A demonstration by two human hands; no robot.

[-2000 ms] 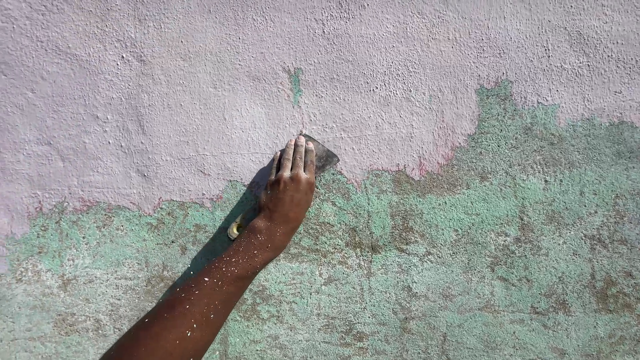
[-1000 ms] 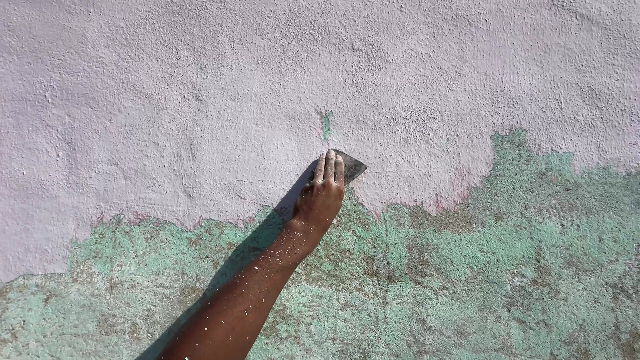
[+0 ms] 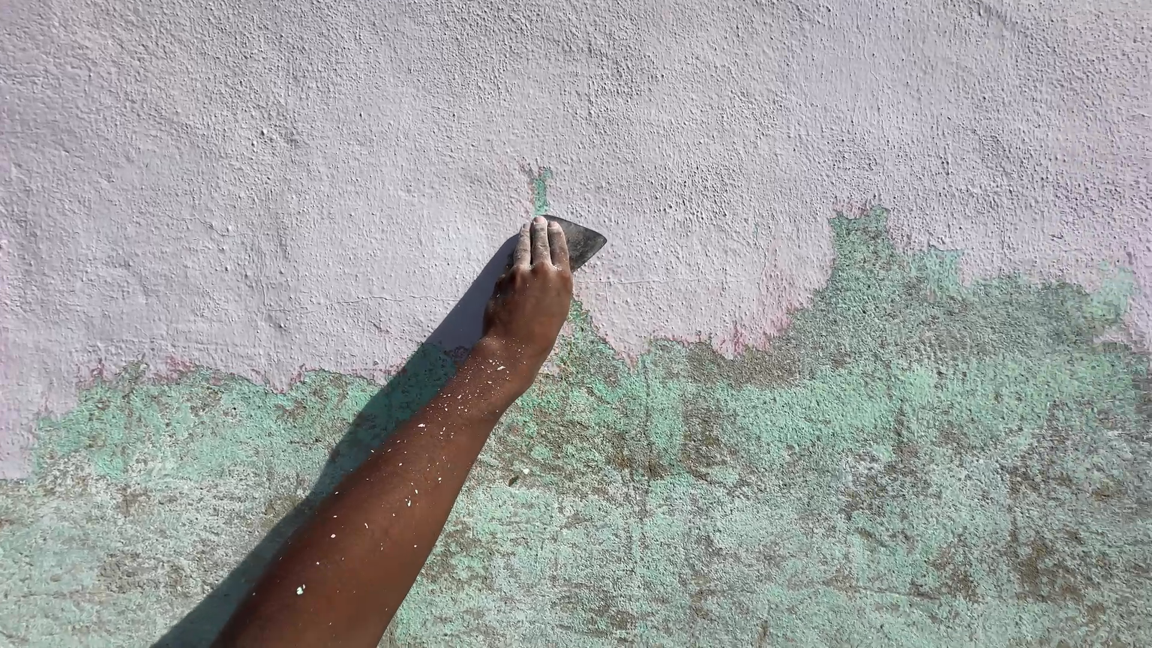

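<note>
My left hand (image 3: 537, 279) is shut on a dark metal scraper (image 3: 585, 241), its blade lying against the wall. Three dusty fingers press on the blade, whose pointed corner shows to their right; the handle is hidden under the palm. Pale lilac paint (image 3: 270, 180) with a rough texture covers the upper wall. Just above the fingertips is a small green streak (image 3: 541, 191) within the lilac. Beneath the blade, a narrow wedge of bare green (image 3: 583, 333) points up. My right hand is out of view.
Mottled green, weathered wall surface (image 3: 765, 504) spans the lower part, meeting the lilac along a jagged, pink-tinged edge. A green peak (image 3: 864, 234) rises at the right. Pale flecks dot my forearm, which casts a shadow (image 3: 378, 432) on the wall to its left.
My left hand and the scraper have moved up the wall, closer to the small green streak. More of the green wedge shows below the blade. The view has shifted somewhat.
</note>
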